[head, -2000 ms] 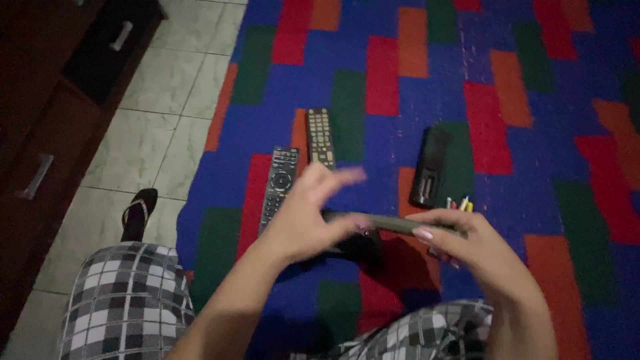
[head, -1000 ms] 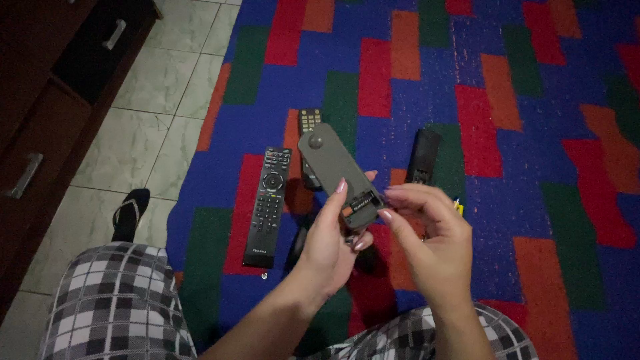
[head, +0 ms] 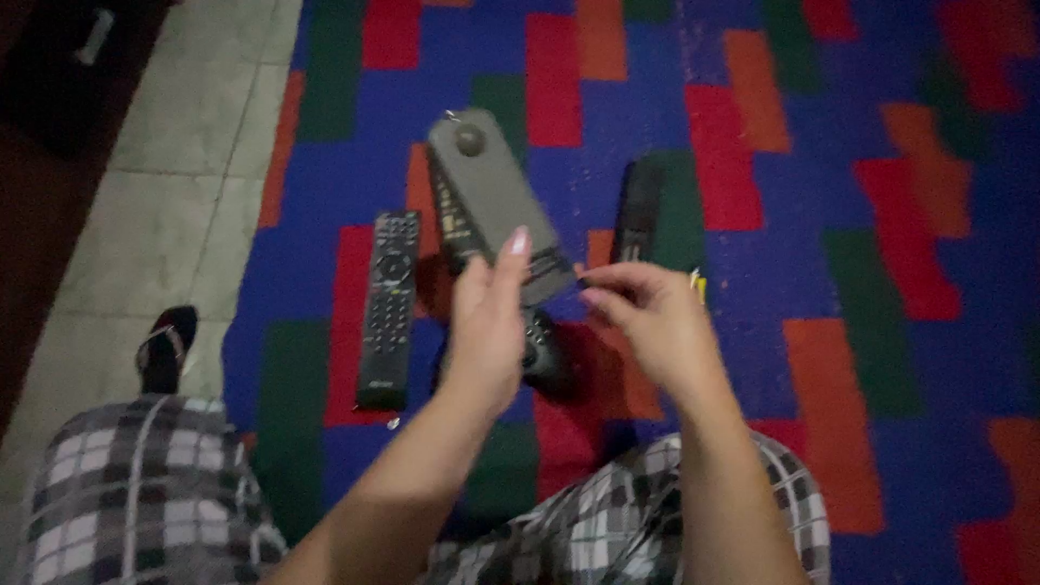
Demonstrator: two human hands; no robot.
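My left hand (head: 487, 333) holds a grey remote-like device (head: 500, 183) with a round knob near its far end, thumb on top. At the device's near end, my right hand (head: 650, 317) pinches a small dark piece (head: 583, 283) between thumb and fingertips; blur hides what it is. Partly under the device lies a remote control with light buttons (head: 452, 215). A black remote control (head: 390, 309) lies to the left, buttons up. Below the device, a dark game controller (head: 546, 353) is partly covered by my left hand. Another black remote control (head: 639, 211) lies beyond my right hand.
Everything lies on a rug of blue, red, green and orange blocks (head: 634, 106). Small yellow and white items (head: 699, 288) sit beside my right hand. Checked trousers (head: 146, 479) cover my legs. A flip-flop (head: 166, 349) rests on the tiled floor (head: 179, 211), near a dark drawer unit (head: 49, 81).
The grey device was edge-on two seconds ago and one second ago showed its open battery compartment. My right fingers have since moved slightly away from its near end, pinching the small dark piece.
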